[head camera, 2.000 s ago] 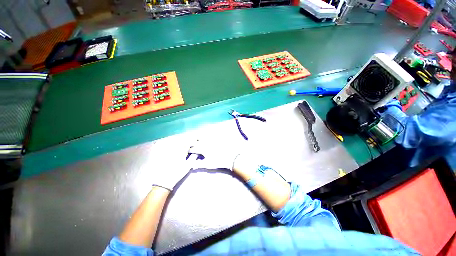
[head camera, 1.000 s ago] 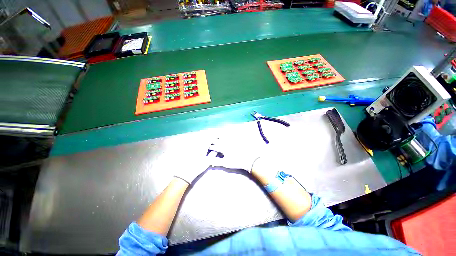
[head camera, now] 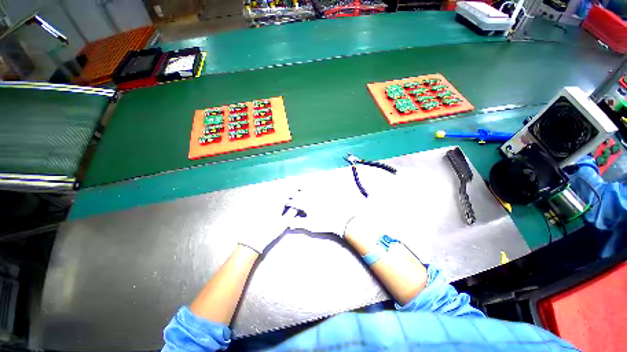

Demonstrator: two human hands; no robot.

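Note:
My left hand (head camera: 275,223) and my right hand (head camera: 337,216), both in white gloves, are close together over the metal sheet (head camera: 151,254). Both gloves are washed out by glare, so their fingers cannot be made out. A small dark shape shows at my left hand; I cannot tell if it is a held thing or a shadow. Cutters (head camera: 357,165) with dark handles lie spread on the sheet beyond my hands, touched by neither. A blue wrist strap (head camera: 373,257) is on my right wrist.
Two orange foam sheets (head camera: 197,146) (head camera: 387,112) with green circuit boards lie on the green belt (head camera: 323,89). At right are a black brush (head camera: 462,185), a blue tool (head camera: 474,135), a fan (head camera: 564,129), a person's blue sleeve (head camera: 605,199) and a bin with red foam (head camera: 591,309).
The camera view has swung left since the earliest frame, shifting the scene right in the picture. My hands stay together over the sheet, and the cutters have not moved on it.

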